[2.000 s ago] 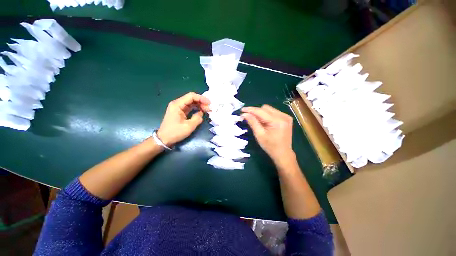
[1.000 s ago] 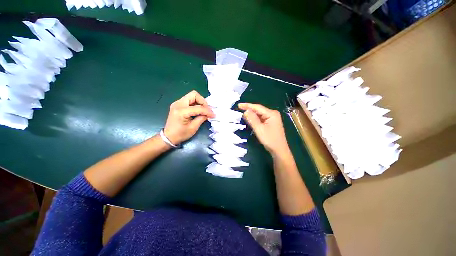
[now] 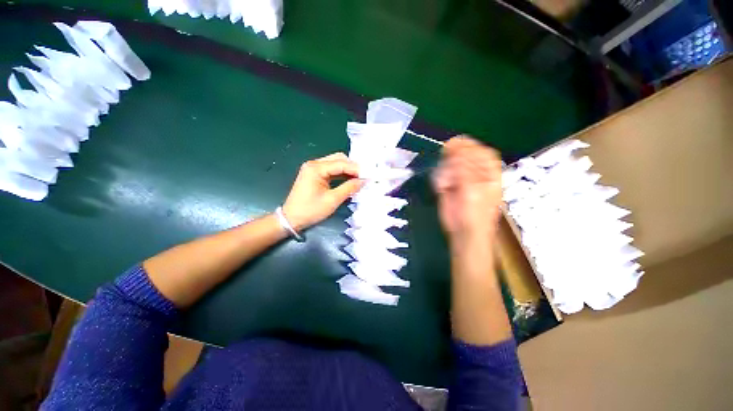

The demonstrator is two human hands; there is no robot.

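A narrow upright row of overlapped white packets [image 3: 376, 241] lies on the dark green bench in front of me. My left hand [image 3: 325, 191] is at the row's left edge, with thumb and fingers pinched on a packet in the upper part. My right hand [image 3: 468, 186] is raised to the right of the row, apart from it, and blurred. A faint thin dark line shows between it and the row; whether the fingers hold it cannot be told. A gold-brown bundle of thin pieces [image 3: 518, 273] lies partly hidden behind my right hand and forearm.
An open brown carton [image 3: 667, 144] at the right holds packed white packets [image 3: 572, 229]. A wide stack of white packets [image 3: 68, 104] lies on the left of the bench [image 3: 217, 152]. Another white row [image 3: 225, 10] is at the top edge. A blue object [image 3: 691, 44] shows at the top right.
My right hand has moved up and right, away from the row, and now covers part of the bundle. My left hand stays at the row's left edge. The view has shifted somewhat.
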